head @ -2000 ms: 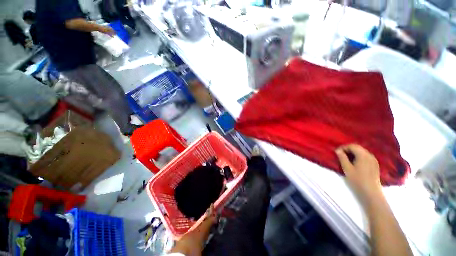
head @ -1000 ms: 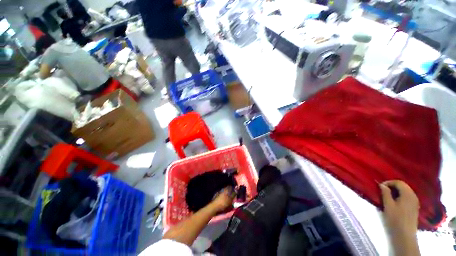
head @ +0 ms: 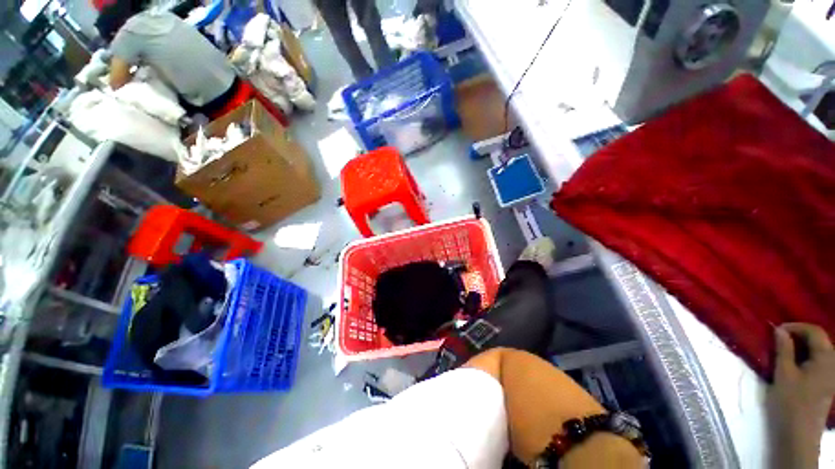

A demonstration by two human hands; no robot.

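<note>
The red cloth [head: 723, 192] lies on the white sewing table at the right, with its pointed corner at the table's front edge. My right hand [head: 798, 389] is at the lower right, cut off by the bottom edge. Its thumb and fingers pinch the cloth's near edge. My left arm, in a white sleeve with a beaded bracelet [head: 581, 438], bends across the bottom. My left hand is out of the picture.
A pinkish-red basket [head: 346, 311] with a black item [head: 417, 300] stands beside my leg. Red stools [head: 380, 183], blue crates [head: 265, 330] and a cardboard box [head: 261, 183] stand on the floor. A machine [head: 682, 55] stands behind the cloth. A person bends over at upper left.
My left hand has left the basket and passed out of view at the bottom. My right hand keeps its pinch on the cloth. The view has shifted, moving the cloth further right.
</note>
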